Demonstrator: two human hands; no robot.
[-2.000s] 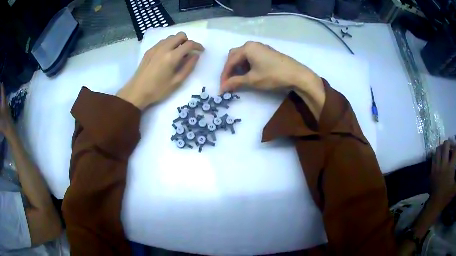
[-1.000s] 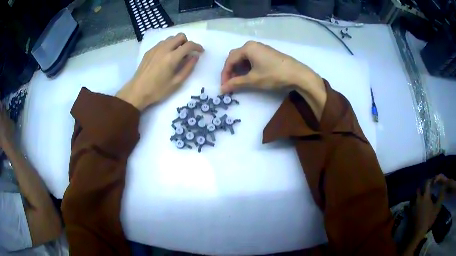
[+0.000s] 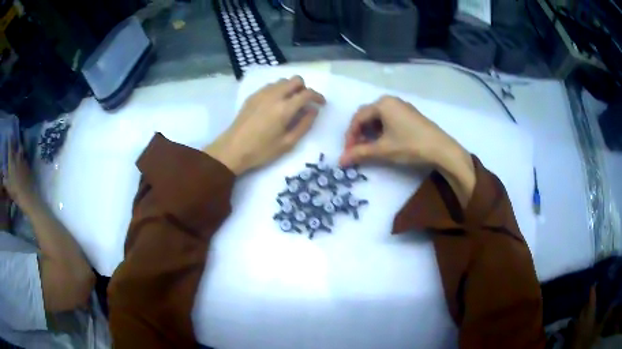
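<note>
A loose cluster of several small dark armed parts [image 3: 317, 198] with pale round centres lies on the white foam sheet [image 3: 273, 293]. My left hand [image 3: 276, 123] rests on the sheet to the upper left of the cluster, fingers bent, with no part seen in it. My right hand [image 3: 392, 133] is at the cluster's upper right edge. Its thumb and index fingertips are close together just above a part there. Whether they pinch anything is too blurred to tell.
A perforated black strip [image 3: 249, 37] and dark blocks [image 3: 389, 27] stand behind the sheet. A clear-covered housing [image 3: 117, 61] is at upper left. A thin blue-ended tool [image 3: 536, 194] lies right. A neighbour's arm [image 3: 54, 225] is at left, near a dark pile [image 3: 52, 140].
The whole view has shifted, so the bench, cluster and both hands appear lower and further right. The hands keep about the same pose beside the cluster. The neighbour's hands at right have mostly left view.
</note>
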